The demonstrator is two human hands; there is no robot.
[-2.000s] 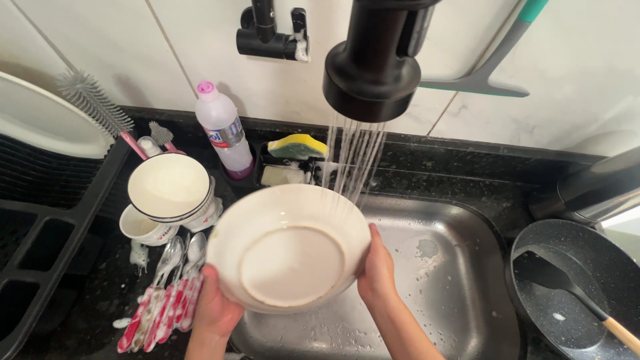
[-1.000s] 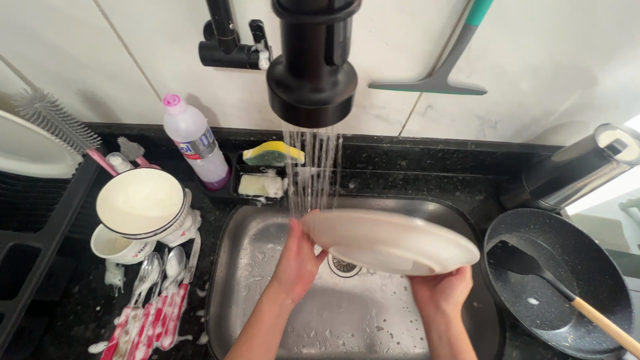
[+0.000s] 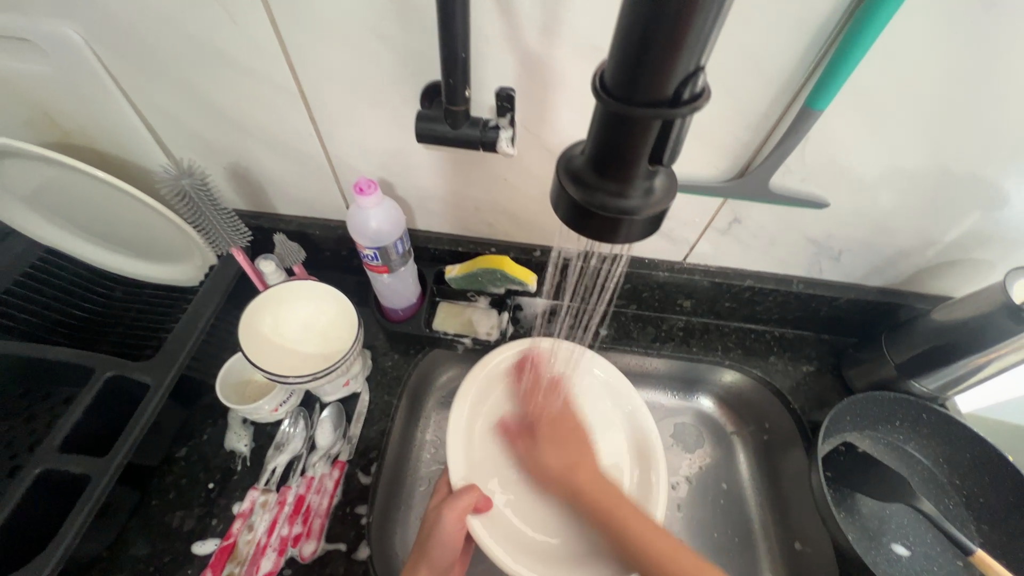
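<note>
A white plate (image 3: 616, 448), its inner face up, is tilted over the stainless steel sink (image 3: 740, 448) under the running spray of the black faucet head (image 3: 612, 192). My left hand (image 3: 450, 520) grips its lower left rim, thumb on top. Blurred by motion, my right hand (image 3: 548, 424) lies over the plate's inner face in the falling water, its fingers apart and holding nothing. Left of the sink are soapy spoons and other cutlery with red handles (image 3: 280, 520), below a white bowl (image 3: 300, 328) stacked on other dishes and a small white cup (image 3: 248, 388).
A plastic bottle (image 3: 384, 256), a yellow-green sponge (image 3: 490, 274) and a soap bar (image 3: 466, 318) stand behind the sink. A black dish rack (image 3: 120, 400) holds an oval platter (image 3: 96, 216) at left. At right sits a dark pan (image 3: 928, 448) with a spatula (image 3: 876, 476); a squeegee (image 3: 768, 176) hangs behind.
The plate has turned from underside up to inner face up. My right hand has left its rim and moved onto its face, while my left hand holds the lower left rim.
</note>
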